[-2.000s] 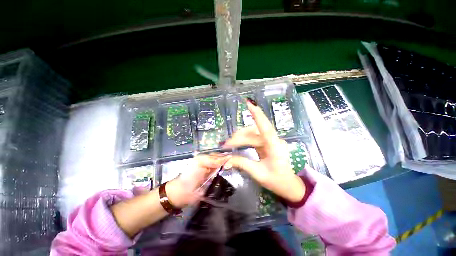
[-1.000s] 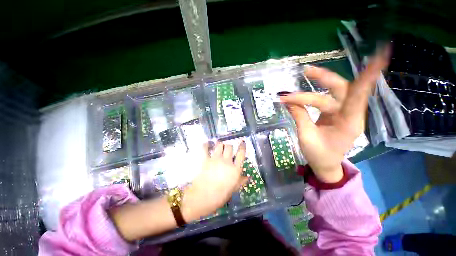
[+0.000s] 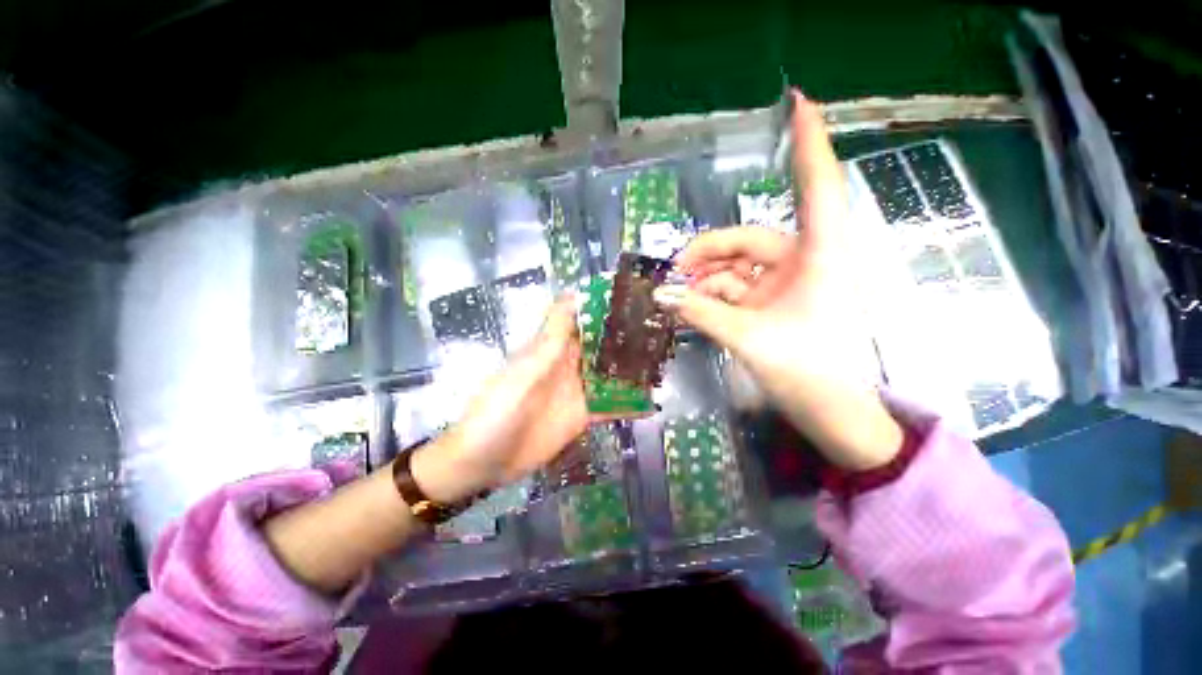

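My left hand [image 3: 527, 402] holds a green keypad board [image 3: 614, 394] by its left edge and from below, above the clear tray. My right hand [image 3: 778, 310] pinches a dark brown dome sheet [image 3: 637, 323] near its upper right edge, between thumb and bent fingers, with the index finger stretched upward. The sheet overlaps the board; green shows at its left and below. Whether the two touch cannot be told. The blister tray [image 3: 376, 376] holds green boards and covered boards in its pockets.
A plain white sheet [image 3: 191, 330] lies left of the tray, beside stacked clear trays [image 3: 59, 382]. A white sheet with dark rectangles [image 3: 969, 297] lies right of the tray. White-edged dark sheets [image 3: 1101, 251] are at far right. A grey upright [image 3: 589, 66] stands behind. Green boards [image 3: 820, 600] lie lower right.
My left hand was over the tray pockets and now holds a raised board. My right hand has come in from the right, with the brown sheet now visible over the board. The view has shifted.
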